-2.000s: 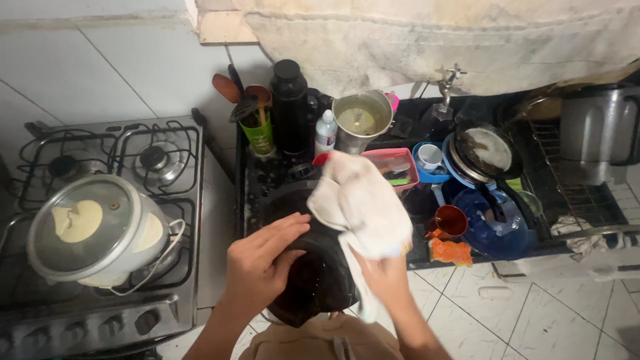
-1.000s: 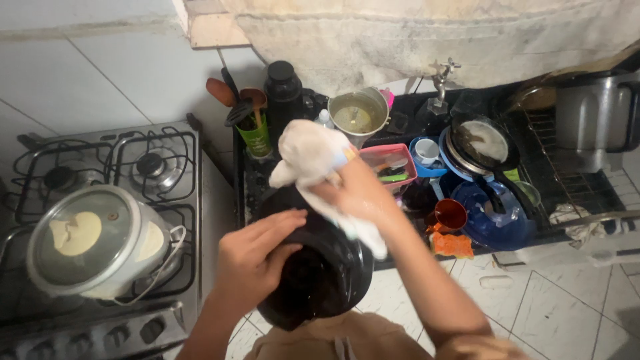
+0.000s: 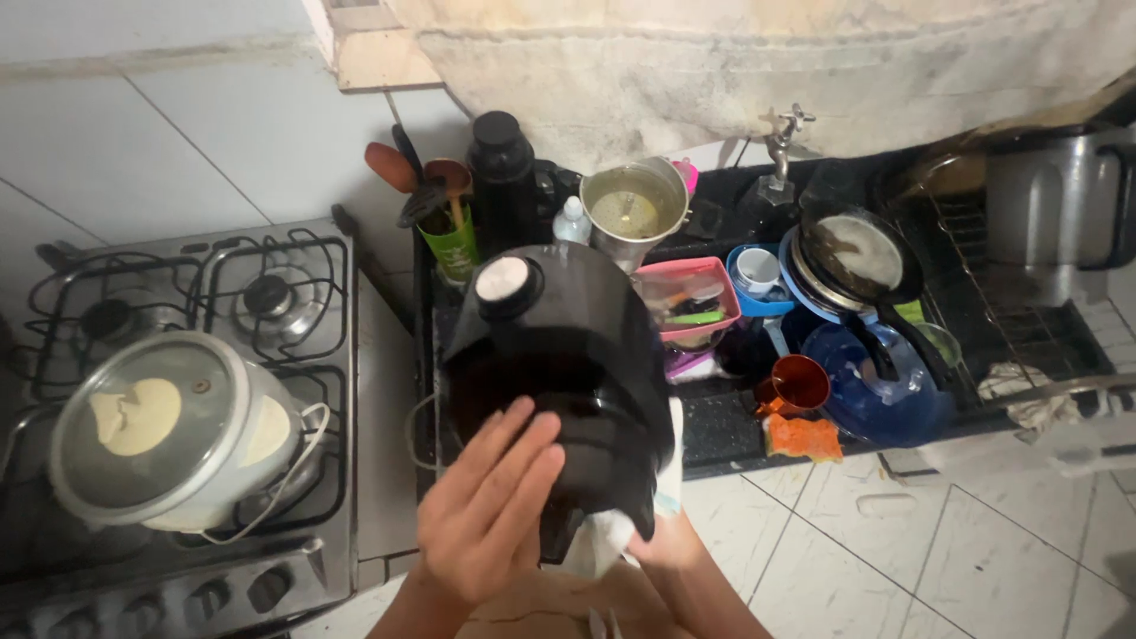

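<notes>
A glossy black appliance body (image 3: 568,355), its exact kind unclear, is tilted over the counter's front edge, with a round light-topped knob (image 3: 503,280) at its far left. My left hand (image 3: 488,506) lies against its near left side, fingers extended and close together. At its lower right, my right hand (image 3: 666,541) holds a white cloth (image 3: 603,540) under the near edge; the appliance hides part of that hand and of the cloth.
A stove (image 3: 355,444) with a lidded white cooker (image 3: 151,426) stands left. Behind are a utensil holder (image 3: 451,244), black thermos (image 3: 501,173) and metal pot (image 3: 635,209). Rightward lie a pink container (image 3: 732,302), stacked pans (image 3: 914,266), orange cup (image 3: 799,382), sponge (image 3: 803,437) and tap (image 3: 781,151).
The black appliance has turned, so its knob now shows. My right hand and the cloth have moved from its upper side down to its lower right edge.
</notes>
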